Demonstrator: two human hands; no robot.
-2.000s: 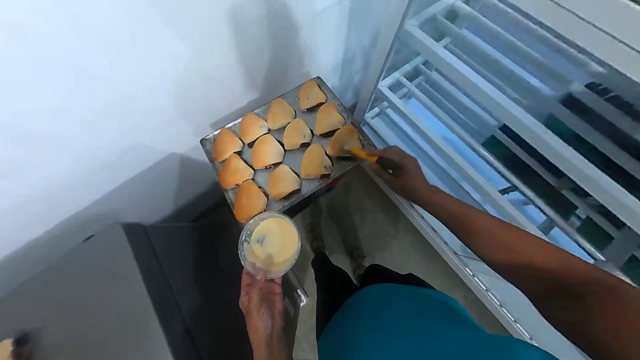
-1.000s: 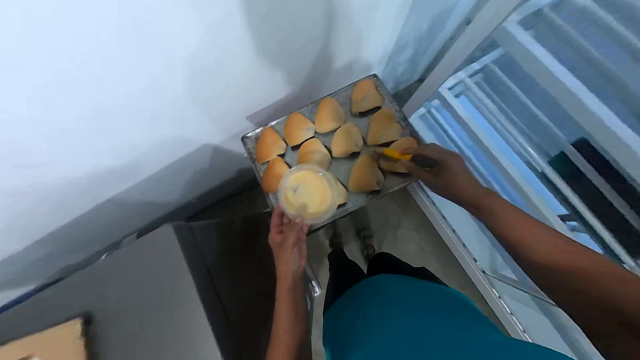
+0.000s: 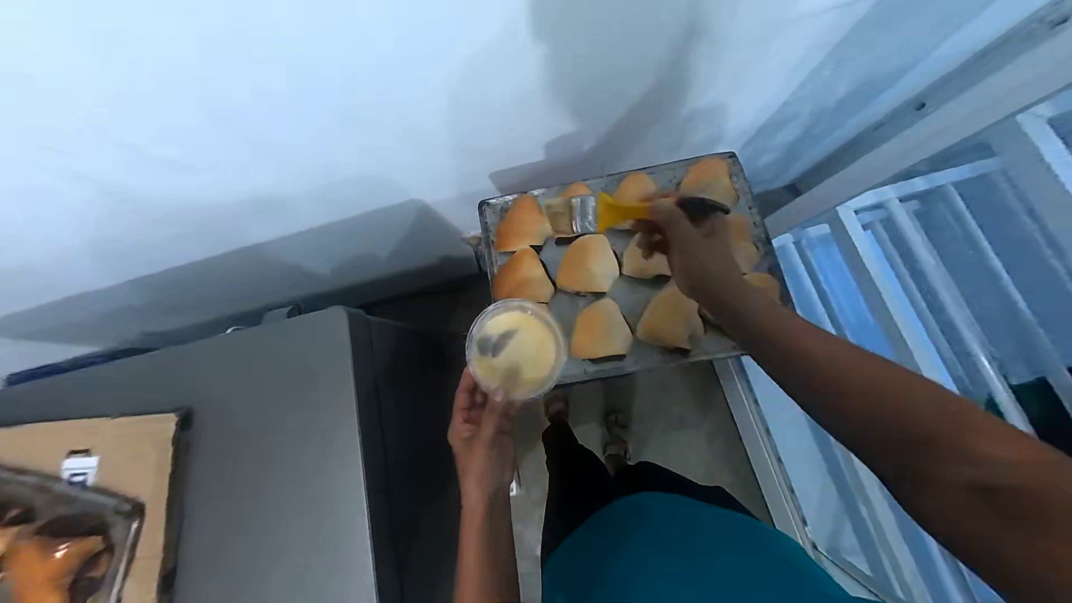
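Note:
My left hand (image 3: pixel 486 431) holds a clear plastic tub (image 3: pixel 517 350) of pale yellow liquid over the near left corner of a metal baking tray (image 3: pixel 636 368). Rows of golden, rounded-triangular pastries (image 3: pixel 589 264) sit on that tray. In my right hand (image 3: pixel 691 243) is a pastry brush (image 3: pixel 615 211) with a yellow and black handle. Its pale bristles point left, over a pastry in the far row next to the far left one; whether they touch it I cannot tell. My right hand and forearm hide parts of several pastries, and the tub hides another.
A grey cabinet top (image 3: pixel 268 427) lies to the left, bearing a cardboard sheet (image 3: pixel 117 444) and another metal tray (image 3: pixel 126 544) with browned food. Behind the pastries is a pale wall (image 3: pixel 335 109). White metal rack bars (image 3: pixel 921 276) stand at the right.
The brush in my right hand has moved from the right end of the tray leftward to the far row. My left hand still holds the tub. The view has shifted.

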